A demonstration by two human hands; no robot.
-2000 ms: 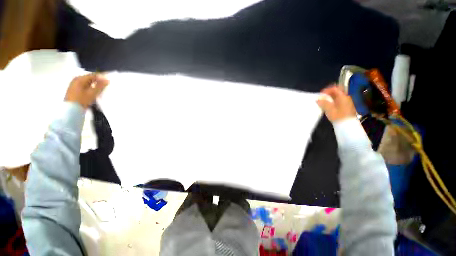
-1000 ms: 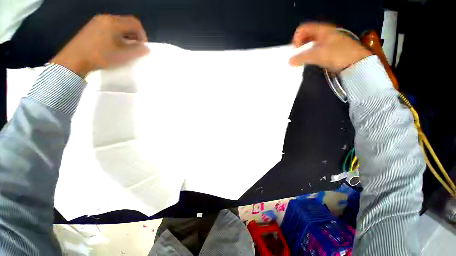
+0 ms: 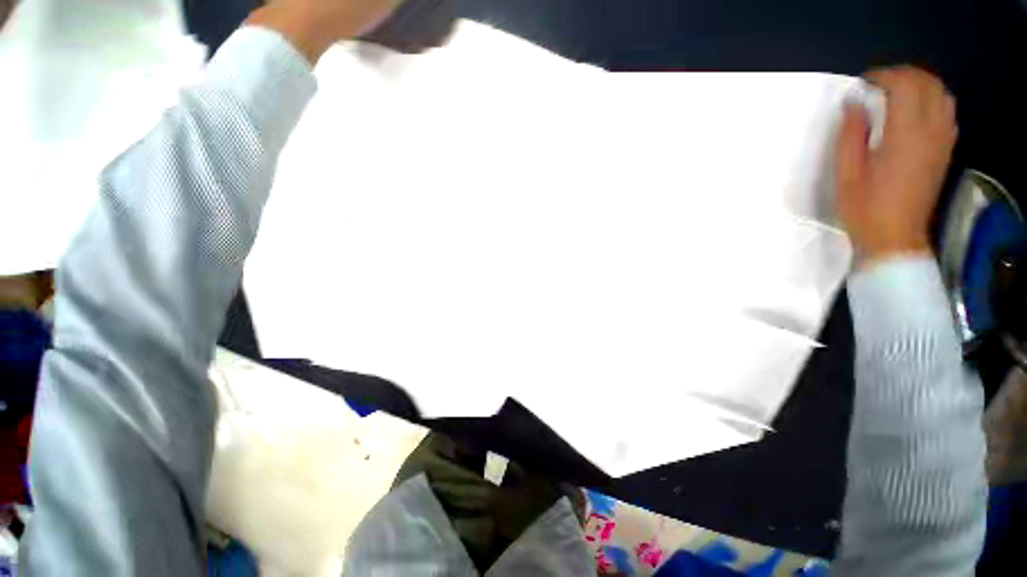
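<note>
A large white garment panel (image 3: 541, 248) lies spread over the black pressing cloth (image 3: 721, 490), with short ridges along its right edge. My right hand (image 3: 901, 158) grips the panel's upper right corner, with a bit of white fabric between thumb and fingers. My left hand (image 3: 327, 17) is at the top edge of the picture, above the panel's upper left part; it is cut off, and its fingers are hidden. The steam iron (image 3: 985, 265) stands right of my right forearm, partly cut off by the picture's edge.
More white panels (image 3: 90, 135) lie at the far left. Below the table's near edge are a pale surface (image 3: 304, 462) and floor with pink and blue scraps (image 3: 648, 552). A worn tan-brown piece (image 3: 1006, 434) shows at the right edge, below the iron.
The panel has shifted right and lies broader across the cloth; its ridged edge now shows on the right. My right hand has moved right, my left hand up and slightly right. The view has shifted.
</note>
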